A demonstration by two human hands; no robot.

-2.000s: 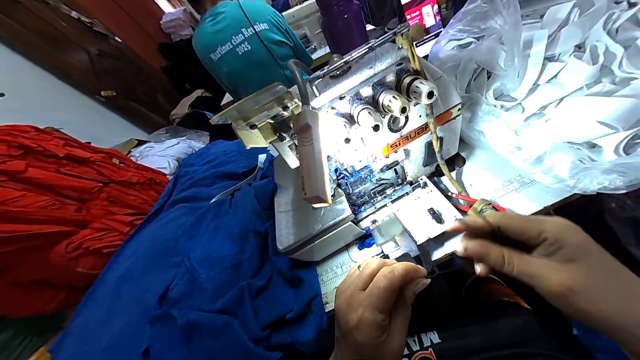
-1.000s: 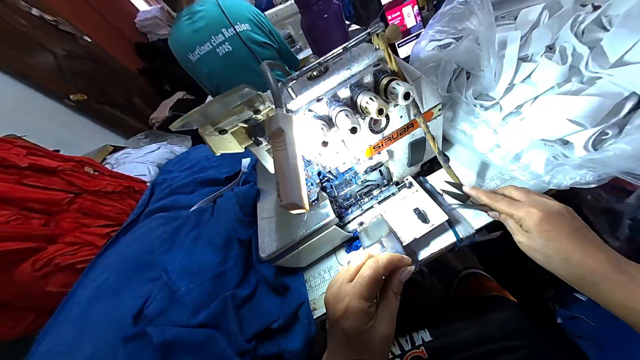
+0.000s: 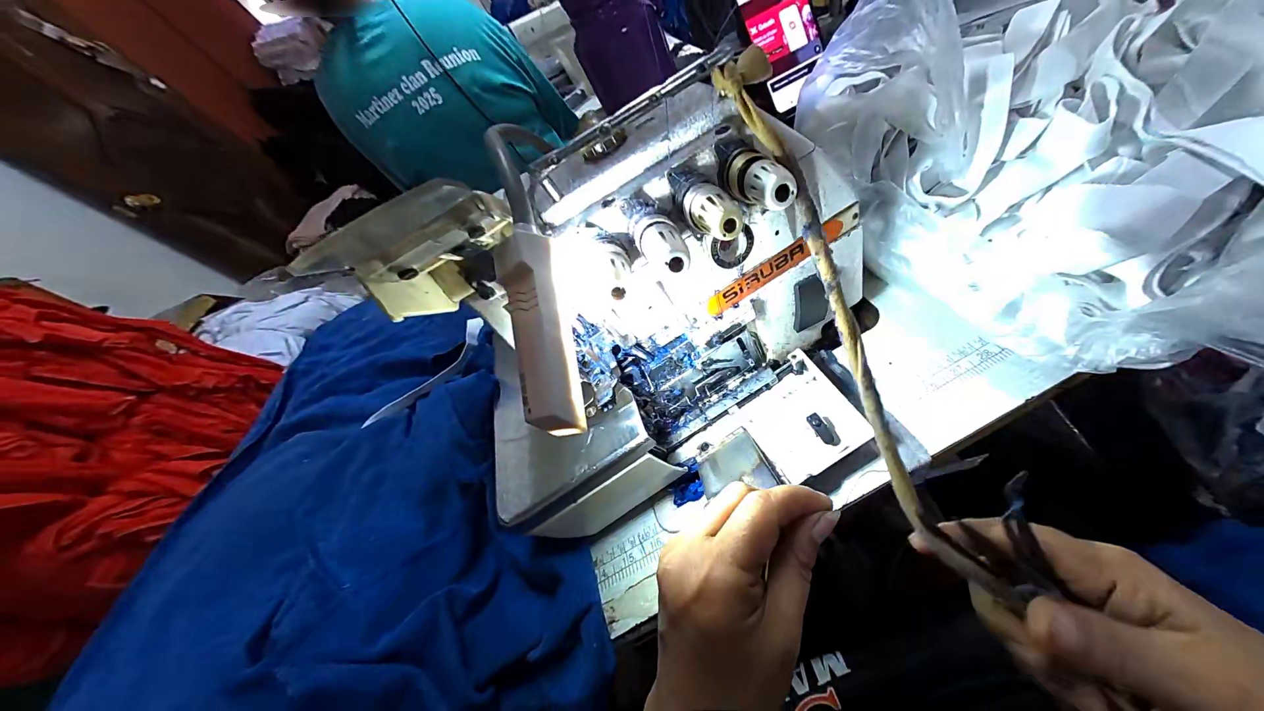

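Observation:
A Siruba overlock sewing machine (image 3: pixel 681 296) stands with its front cover swung open and blue lint on its loopers. My left hand (image 3: pixel 741 583) is just in front of the machine's base, thumb and forefinger pinched; whether something thin is between them I cannot tell. Lower right, my right hand (image 3: pixel 1106 612) grips dark, thin-bladed metal scissors or snips (image 3: pixel 1017 563), partly hidden by the fingers. A twisted cloth cord (image 3: pixel 839 316) runs from the top of the machine down to that hand. Blue fabric (image 3: pixel 395 553) lies left of the machine.
Red gathered fabric (image 3: pixel 109 464) is piled at the far left. White elastic-like strips (image 3: pixel 1076 168) in clear plastic fill the upper right. A person in a teal shirt (image 3: pixel 434 89) sits beyond the machine. The table edge (image 3: pixel 1007 420) runs below the printed ruler markings.
My right hand has moved from beside the machine's right side down toward the lower right with the dark tool. The cord now reaches down to that hand. My left hand stays pinched.

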